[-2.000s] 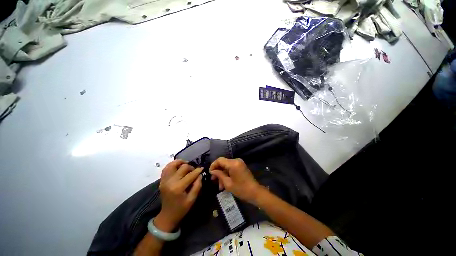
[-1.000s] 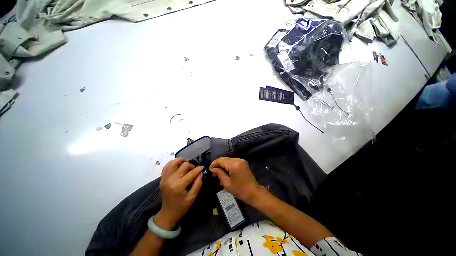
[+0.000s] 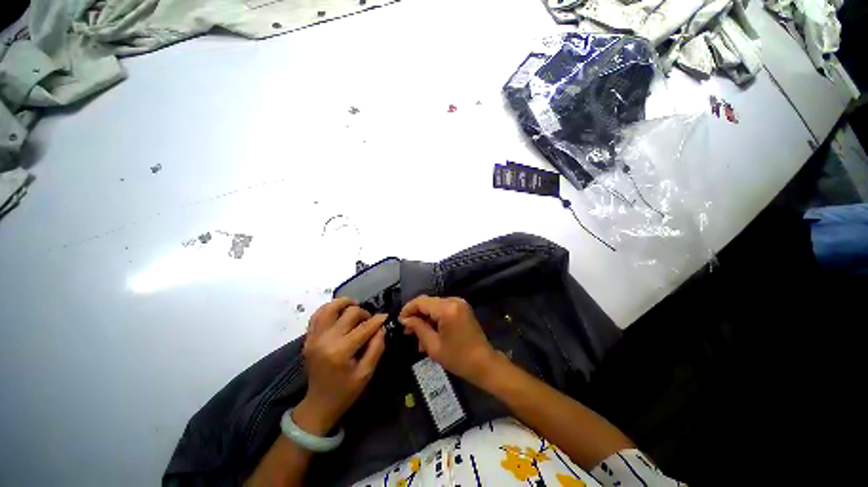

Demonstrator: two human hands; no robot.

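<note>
A dark grey denim shirt (image 3: 514, 276) lies on the white table, collar away from me. My left hand (image 3: 345, 357) is at the collar opening, thumb and fingertips pinched together on something small and dark. My right hand (image 3: 447, 335) is just right of it, thumb and forefinger pinched at the same spot. The fingertips of both hands nearly meet. What they pinch is too small to tell, perhaps the tag string or collar edge. A hang tag (image 3: 439, 394) with a white barcode label lies on the shirt's chest below my right hand. A brass-coloured button (image 3: 410, 400) shows beside it.
A spare black hang tag (image 3: 526, 179) with its string lies on the white table (image 3: 238, 314). A clear plastic bag of tags (image 3: 595, 100) is beyond it. Cream garments (image 3: 71, 57) lie at the far left and far right. Light blue cloth (image 3: 842, 236) shows at the right edge.
My hands have stayed at the collar with almost no movement. The light blue cloth at the right edge has shifted. The shirt and spare tag lie as before.
</note>
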